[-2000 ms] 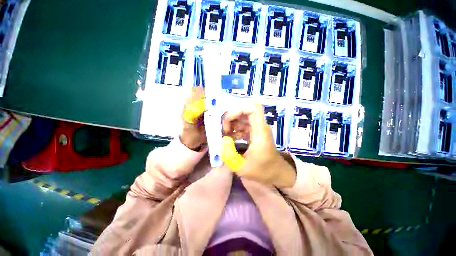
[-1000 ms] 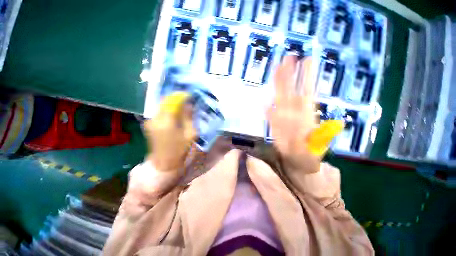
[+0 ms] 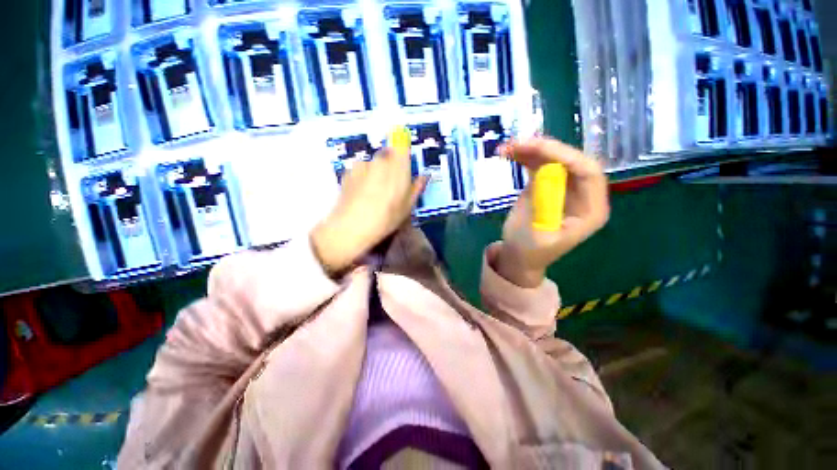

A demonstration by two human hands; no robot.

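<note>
A wide clear tray (image 3: 252, 142) lies in front of me, with modules in its pockets. They have pale faces and black stepped parts. One pocket in the near row (image 3: 275, 195) looks plain white. My left hand (image 3: 367, 197) is over the near row, its yellow-cotted fingertip between two modules (image 3: 435, 170); whether it grips one is hidden. My right hand (image 3: 562, 197) is at the tray's right edge, fingers apart, with no object visible in it. One fingertip is beside the rightmost near-row module (image 3: 494, 161). Its yellow finger cot faces up.
Ridged, clear-grey tray edges (image 3: 615, 83) stand right of the tray, beside another filled tray stack (image 3: 675, 101). The green bench top (image 3: 23, 174) shows at left. A red stool (image 3: 110, 321) is at lower left. Yellow-black tape (image 3: 633, 294) marks the floor.
The view has shifted right, so the tray sits further left. The module in my left hand has gone from it. The left near-row pockets now hold modules. Both hands are now at the near row's right part.
</note>
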